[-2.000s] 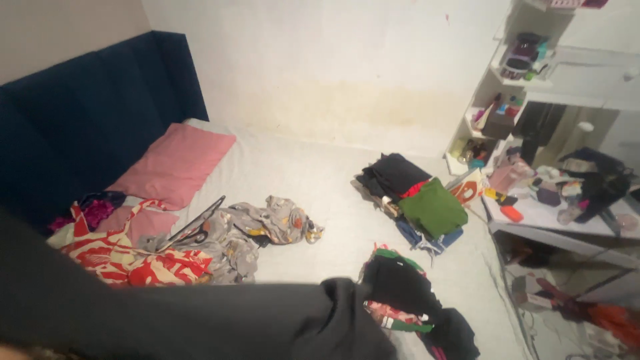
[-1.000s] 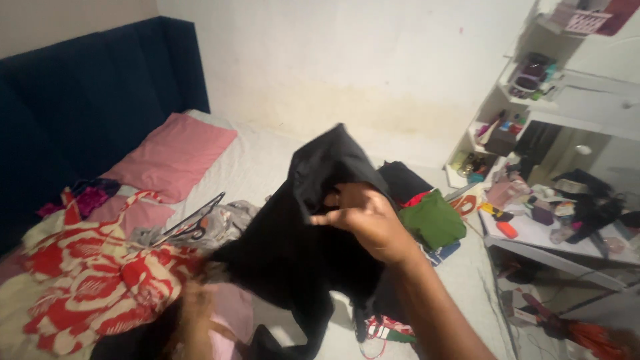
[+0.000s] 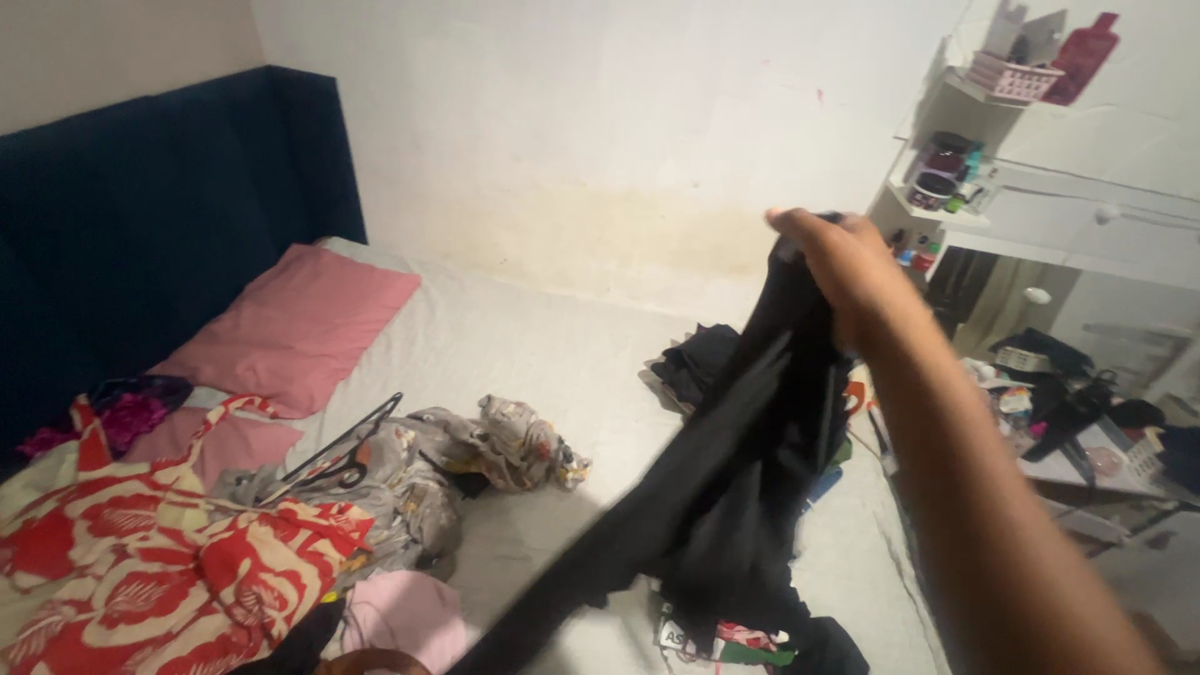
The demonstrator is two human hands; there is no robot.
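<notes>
My right hand [image 3: 834,262] is raised at the right, closed on the top of a black garment [image 3: 731,450] that hangs down over the bed. Part of my left hand [image 3: 375,662] shows at the bottom edge, near the garment's lower end; its fingers are hidden. A pale pink cloth [image 3: 408,614] lies just above it. To the left are a red and cream patterned garment [image 3: 178,572], a grey patterned garment [image 3: 422,478] and a black clothes hanger [image 3: 347,459]. Behind the hanging garment is a dark clothing pile [image 3: 694,361], partly hidden.
A pink pillow [image 3: 300,328] lies by the dark blue headboard [image 3: 169,187]. More folded clothes [image 3: 741,642] lie at the bed's near right. Wall shelves [image 3: 947,202] and a cluttered dressing table [image 3: 1106,469] stand at the right.
The right hand, out of view two seconds ago, has lifted the black garment up and to the right since one second ago. The left hand has dropped mostly out of view.
</notes>
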